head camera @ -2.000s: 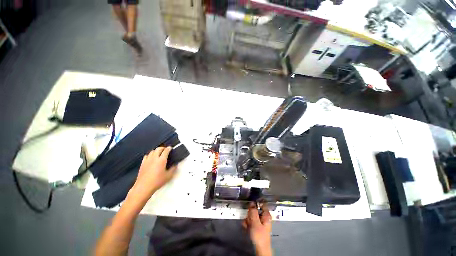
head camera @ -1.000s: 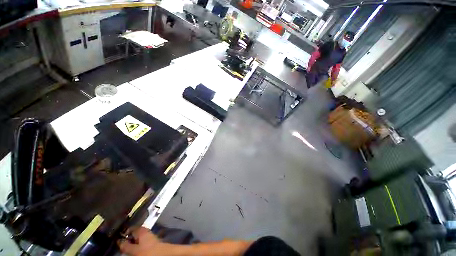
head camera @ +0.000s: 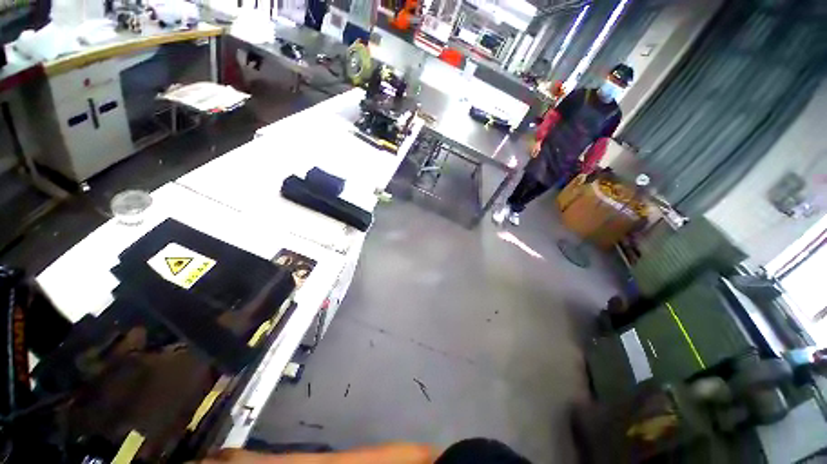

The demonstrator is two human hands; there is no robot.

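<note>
The skiving machine point(head camera: 118, 381) is at the lower left, partly cut off by the picture's edge. Its black cover box point(head camera: 227, 299) bears a yellow-white warning triangle label point(head camera: 180, 265). Dark strips lie over the cover. The glossy black belt guard point(head camera: 16, 335) with orange lettering shows at the left edge. My right forearm point(head camera: 335, 454) crosses the bottom edge; my right hand is cut off there, so its grip cannot be seen. My left hand is out of the picture.
Rolled or stacked dark pieces point(head camera: 325, 201) and a clear round dish point(head camera: 131, 206) are on the white table point(head camera: 227, 195). A masked person point(head camera: 567, 145) stands beyond the grey floor, near a cardboard box point(head camera: 598, 210). Dark green equipment point(head camera: 671, 340) is at the right.
The view has swung right, away from the machine head and strip stack. Both hands have left the picture, except the right forearm. The other person appears closer and larger.
</note>
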